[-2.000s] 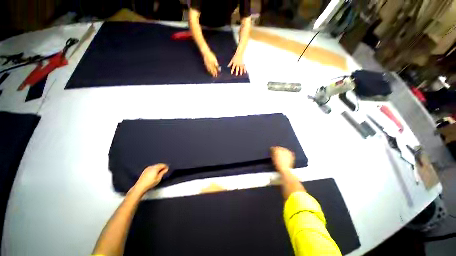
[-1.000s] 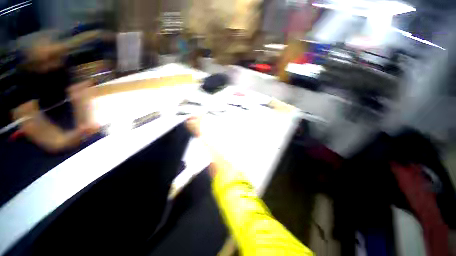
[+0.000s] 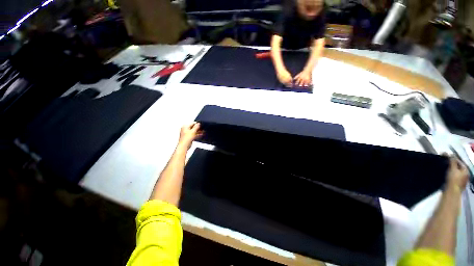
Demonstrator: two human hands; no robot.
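A long dark fabric panel (image 3: pixel 332 161) is stretched between my hands above the table. My left hand (image 3: pixel 190 133) grips its left end over the far stack. My right hand (image 3: pixel 457 173) grips its right end near the table's right side; that hand is slightly blurred. The far stack of dark cut pieces (image 3: pixel 280 122) shows behind the panel, its front part hidden. The near stack (image 3: pixel 280 215) lies along the table edge by me, partly covered from view by the panel.
Across the white table (image 3: pixel 140 140), a person in black rests hands on dark cloth (image 3: pixel 234 67). A metal bar weight (image 3: pixel 351 100) and an electric cutter (image 3: pixel 405 108) with a cord lie at the right. More dark fabric (image 3: pixel 93 124) and a red piece (image 3: pixel 169 69) lie left.
The panel now spans between my hands, its right end drawn out past the far stack. My hands are much farther apart. The view swung right, blurred, and came back.
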